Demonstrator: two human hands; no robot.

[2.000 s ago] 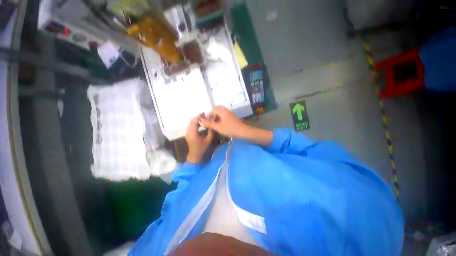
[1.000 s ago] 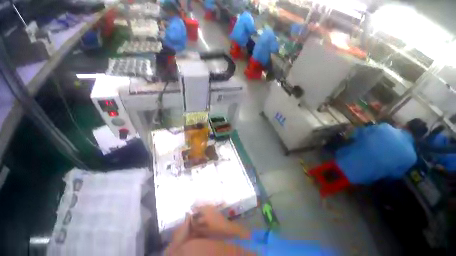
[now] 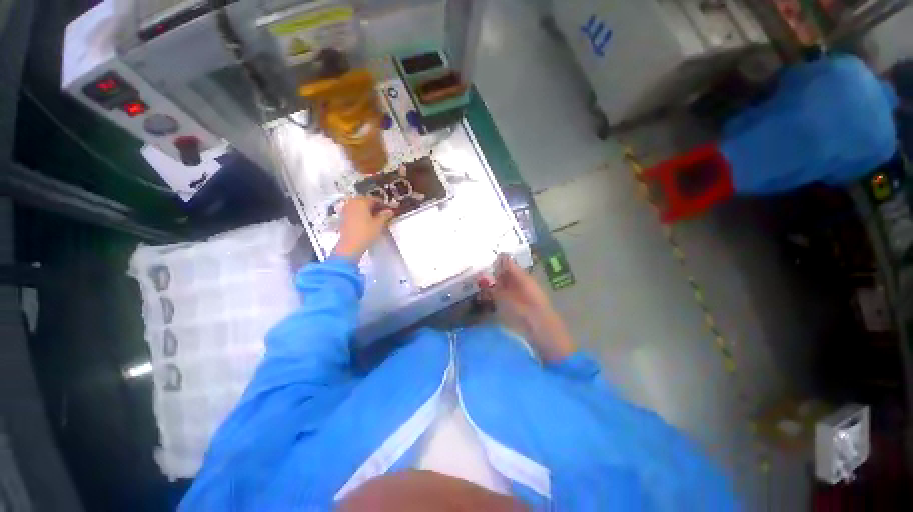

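My left hand is at the left end of the dark brown fixture, fingertips at small ring-shaped parts on it; whether it grips one I cannot tell. The amber press head hangs above and behind the fixture. My right hand is at the front right edge of the white machine base, by a red push button; its fingers are small and blurred. A white sheet lies on the base in front of the fixture.
A white blister tray with several dark rings in its left column lies left of the base. A control box with red displays stands back left. A green block holder is at the rear. A person in blue is at right, by a red stool.
My hands, together at the base's front before, are now apart: the left at the fixture, the right at the front right edge by the button. The view has tilted back down.
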